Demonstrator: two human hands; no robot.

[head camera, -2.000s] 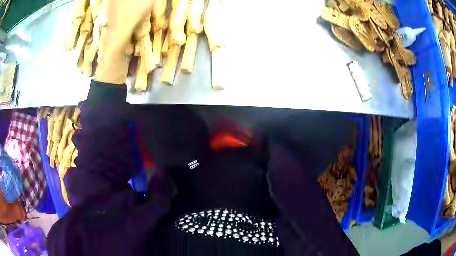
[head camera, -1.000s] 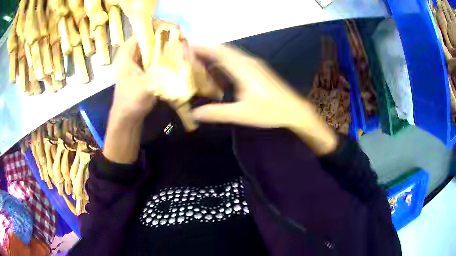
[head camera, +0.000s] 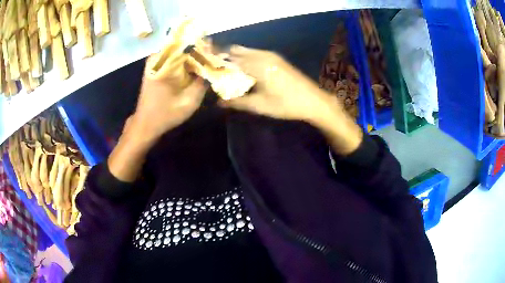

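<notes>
My left hand (head camera: 166,102) is raised in front of my chest at the table's edge, gripping a tan limb part (head camera: 173,55). My right hand (head camera: 277,85) is beside it, holding a pale tan piece (head camera: 231,82) with a broad end. The two parts meet or nearly meet between my hands; blur and fingers hide the contact. Several tan limb bones (head camera: 41,33) lie in rows on the white table (head camera: 232,14) at the upper left. One more bone (head camera: 138,17) lies apart to their right.
Blue bin (head camera: 33,193) with tan limbs is at lower left. Brown flat plates (head camera: 340,83) fill a bin under the table. A green bin (head camera: 400,105) with a clear bag (head camera: 419,72), a tall blue bin (head camera: 455,66) and a small blue tray (head camera: 434,202) are at right.
My view has shifted, so the table sits higher. Both hands remain together, but the tan parts have turned, and the pale piece now shows at my right hand's fingers.
</notes>
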